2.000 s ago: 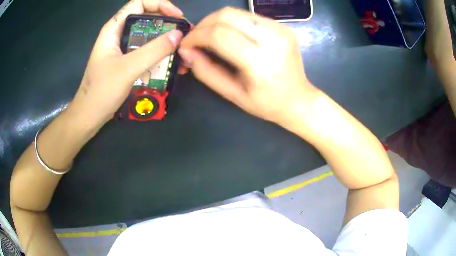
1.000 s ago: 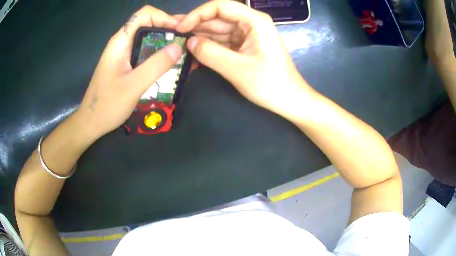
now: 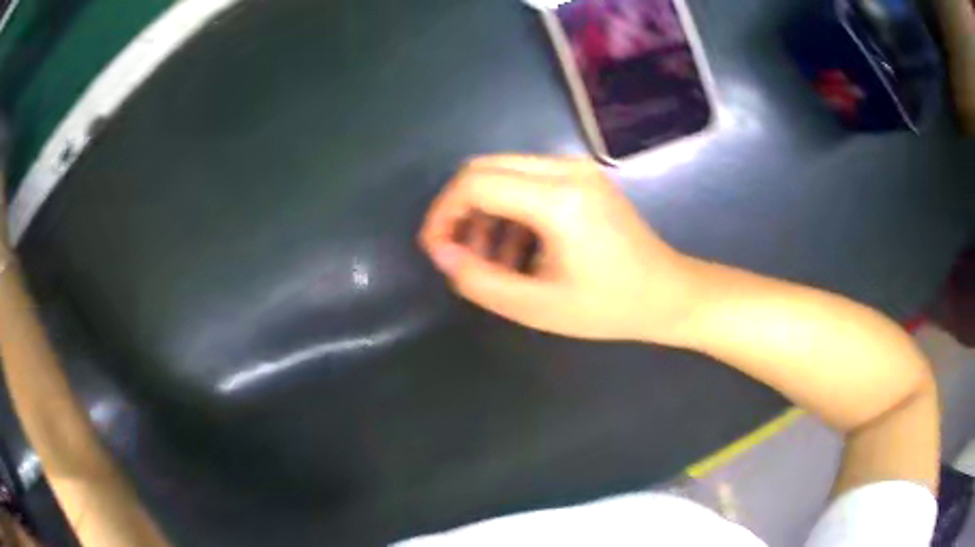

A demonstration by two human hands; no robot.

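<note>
My right hand point(image 3: 535, 246) is above the dark glossy tabletop point(image 3: 353, 449) near the middle of the view. Its thumb and fingertips are curled together. Whether a small part is pinched between them is too blurred to tell. My left hand is out of the picture; only my left forearm shows along the left edge. The open device unit is not in view. A smartphone point(image 3: 647, 80) with a pale edge and lit screen lies just beyond my right hand.
A dark blue box point(image 3: 877, 102) with a red figure stands at the upper right. Part of another person's arm point(image 3: 959, 53) shows at the upper right edge. A whitish curved edge point(image 3: 86, 128) borders a green area at the upper left. A yellow floor line point(image 3: 743, 443) shows below.
My left hand and the device unit have left the picture at the left. My right hand is now apart from them. The view has shifted, with the phone lower in the frame.
</note>
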